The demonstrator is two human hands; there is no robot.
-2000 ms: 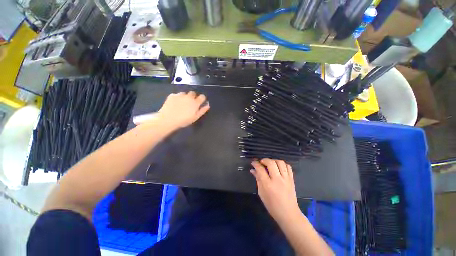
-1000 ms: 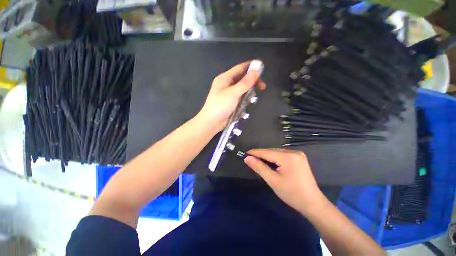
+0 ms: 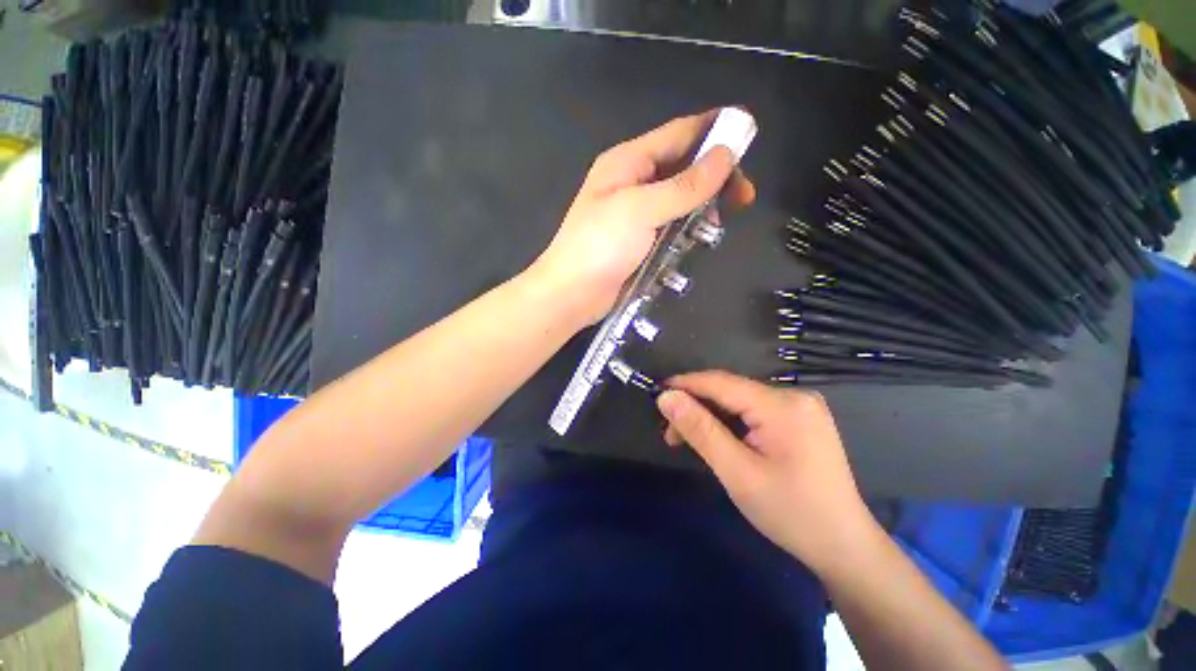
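My left hand holds the silver loading bar by its upper end, tilted over the middle of the dark table. Several small holder blocks stick out along its right edge. My right hand pinches a short black cable. The cable's bright metal tip is at the lowest block, and whether it is seated in it I cannot tell. Most of this cable is hidden by my fingers. A fanned pile of black cables with bright tips lies on the right of the table.
The dark-grey table spans the view. A dense bundle of black cables lies at the left. A steel mould edge borders the table's back. Blue crates stand below the front edge at left and right; the right one holds black cables.
Earlier my left hand was flat on the table and my right hand at the cable pile. Now they hold bar and cable. Since one second ago, the cable tip has moved to the lowest block.
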